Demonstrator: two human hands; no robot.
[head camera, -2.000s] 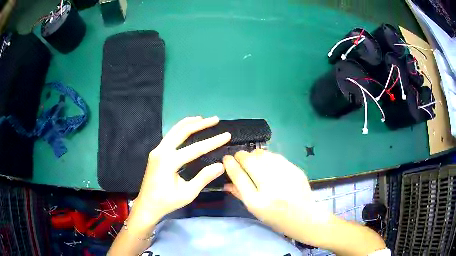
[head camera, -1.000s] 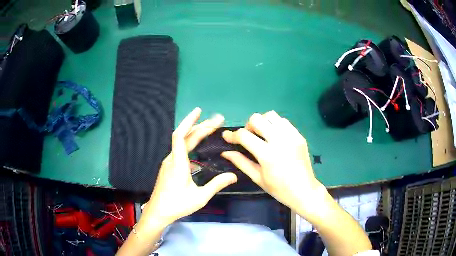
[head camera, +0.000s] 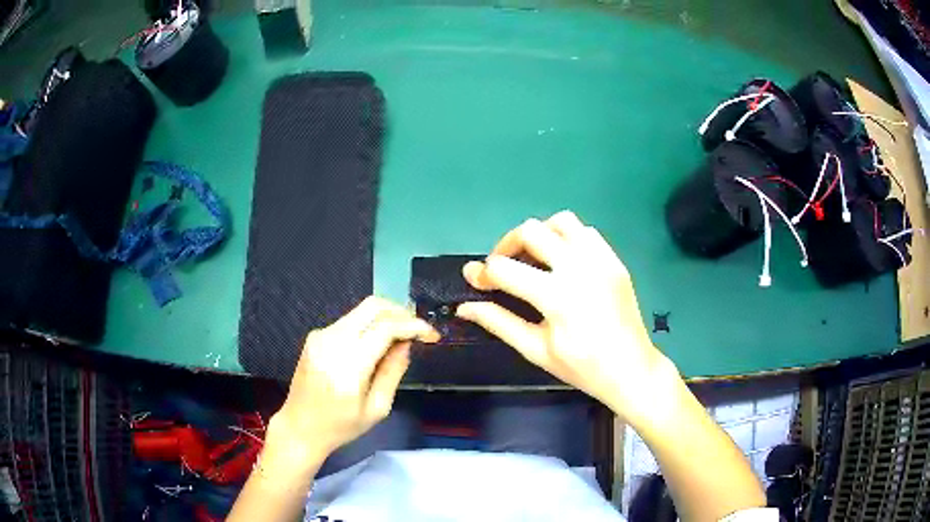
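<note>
A matte black textured piece, perhaps a wrap sheet (head camera: 449, 273), lies at the front edge of the green bench, with small parts showing at its middle left. My left hand (head camera: 357, 372) pinches at its left edge with thumb and fingers; what the fingertips hold is too small to tell. My right hand (head camera: 566, 301) lies over its right part, thumb and fingers curled on the black material and hiding much of it. A longer black textured stack of wrap sheets (head camera: 314, 214) lies flat left of my hands.
Black waiting cylinders (head camera: 714, 209) with red and white leads cluster at right, beside a cardboard sheet (head camera: 882, 143). At left are a large black roll (head camera: 76, 194), a blue tie (head camera: 163, 240) and another wired cylinder (head camera: 186, 63). Crates with red wired pieces (head camera: 168, 444) are below.
The view has shifted, so bench items appear further right. My left hand has closed from spread fingers to a pinch at the piece's left edge. My right hand has moved from the piece's right end over it.
</note>
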